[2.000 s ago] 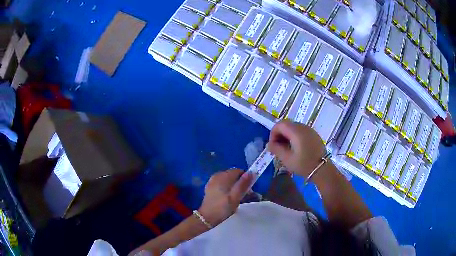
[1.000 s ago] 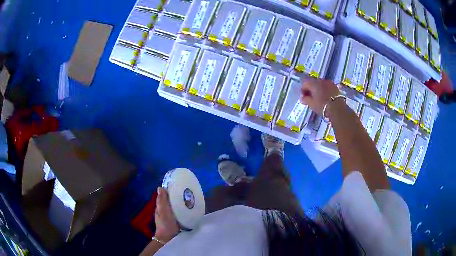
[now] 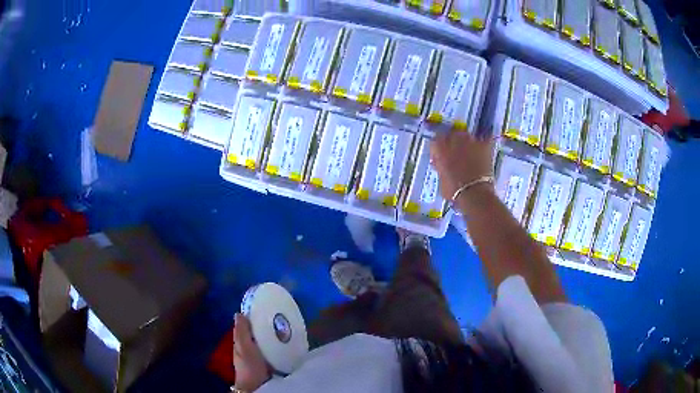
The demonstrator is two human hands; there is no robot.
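My left hand (image 3: pixel 249 355) is at the bottom left, holding a thick white label roll (image 3: pixel 288 331) with a small dark core hole by its edge. My right hand (image 3: pixel 462 163) reaches over the right end of the front row of the middle tray (image 3: pixel 338 201). It partly covers the end pouch cell (image 3: pixel 419 188), which carries a white printed label (image 3: pixel 431 181) and yellow tape. Its fingertips are bent down at the cell and hidden, so whether they hold anything cannot be told. The other cells in this tray carry white printed labels.
A tray of labelled cells (image 3: pixel 549 257) stands to the right, with taller tray stacks (image 3: pixel 579 59) behind. Cells at the left (image 3: pixel 217 101) show no labels. An open cardboard box (image 3: pixel 127 295), red stool (image 3: pixel 46 226) and flat cardboard (image 3: pixel 123 110) are at left. My shoes (image 3: pixel 353 278) are below the trays.
Both hands held a label strip together two seconds ago. They then parted, the left with the roll, the right at the end cell. Since then the right hand has shifted slightly over that cell.
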